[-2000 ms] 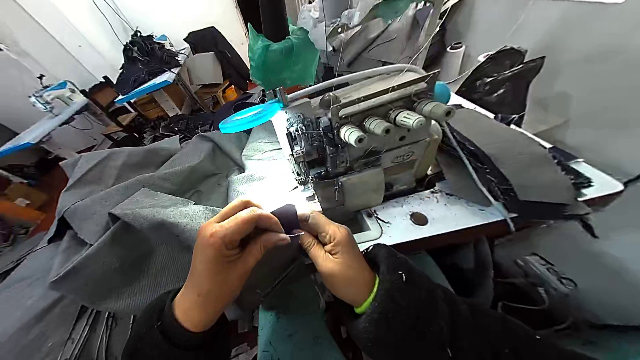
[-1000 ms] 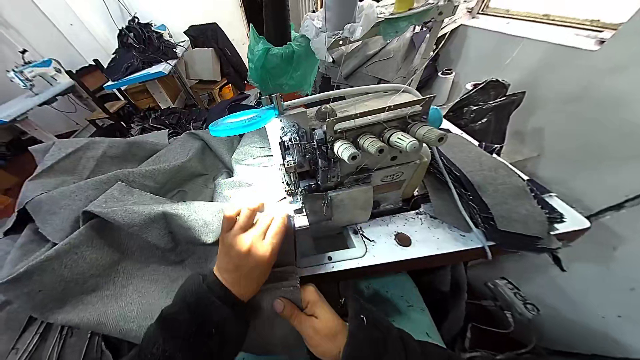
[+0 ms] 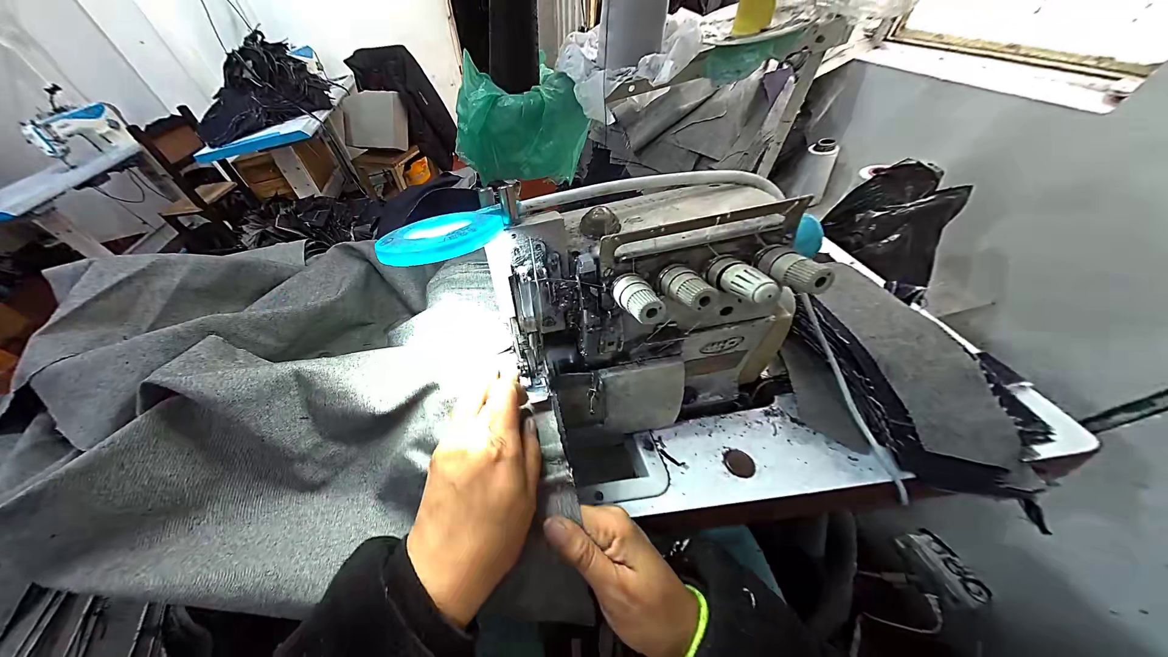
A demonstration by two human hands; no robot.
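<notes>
An overlock sewing machine (image 3: 684,301) stands on a white table, with several tension knobs along its front. Grey fabric (image 3: 274,456) spreads over the left side and runs up to the presser foot under a bright light. My left hand (image 3: 484,484) lies on the fabric with its fingertips close to the presser foot. Nearer to me, my right hand (image 3: 625,575) pinches the fabric's edge between thumb and fingers. A blue ring-shaped lamp (image 3: 438,239) juts out left of the machine head.
Cut grey and dark fabric pieces (image 3: 931,365) are stacked on the table's right end. Behind them sits a black plastic bag (image 3: 899,219). A green plastic bag (image 3: 520,123) hangs behind the machine. Another sewing machine (image 3: 78,132) stands at the far left.
Two seconds ago both hands held a dark piece together in front of the machine. Since then my left hand has moved onto the grey fabric near the presser foot, and my right hand to its near edge.
</notes>
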